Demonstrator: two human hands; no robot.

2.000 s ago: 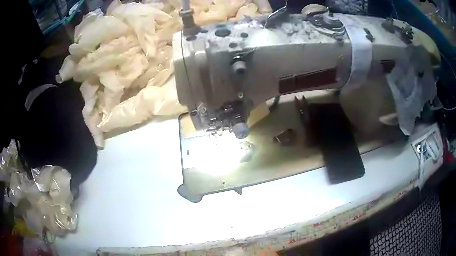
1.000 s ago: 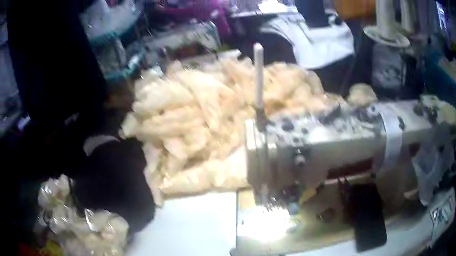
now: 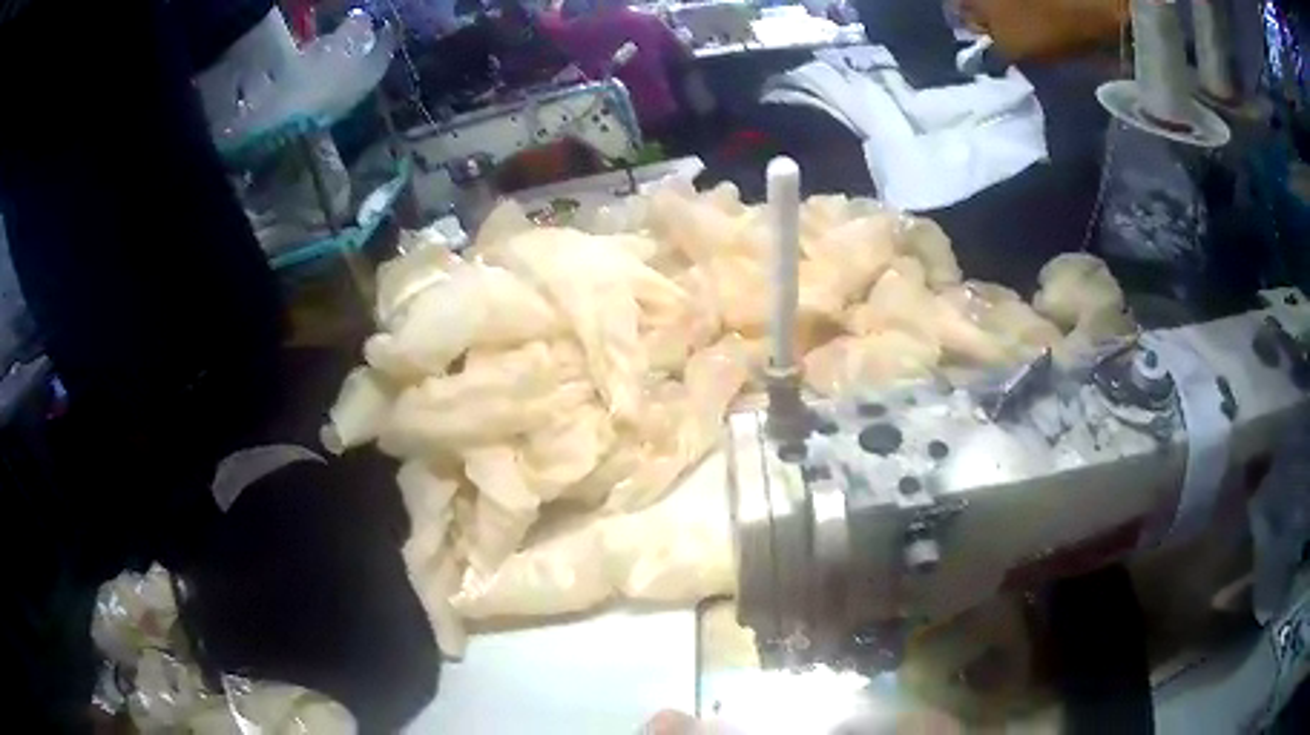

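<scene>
The off-white sewing machine head [image 3: 991,495] is at the right, with its pale upright post [image 3: 782,266] on top and a silver tension dial on its front. White light glares at the needle area [image 3: 790,701]. A large crumpled heap of cream fabric [image 3: 560,417] lies behind and left of the machine. At the bottom edge, a skin-toned fingertip, seemingly of my left hand [image 3: 671,722], is cut off by the frame. A blurred skin-toned patch, possibly my right hand [image 3: 920,722], shows right of the glare. What either hand holds is hidden.
A small shiny cream pile [image 3: 151,653] is at lower left beside a black-covered surface [image 3: 309,574]. A white cloth [image 3: 934,129] and thread cones [image 3: 1161,58] are behind. A teal-edged rack [image 3: 338,237] stands at back left. A black rectangle [image 3: 1099,661] is under the arm.
The view has tilted up and shifted left, so the machine now sits lower and farther right. Skin-toned fingertips now show at the bottom edge. The fabric heap looks unchanged.
</scene>
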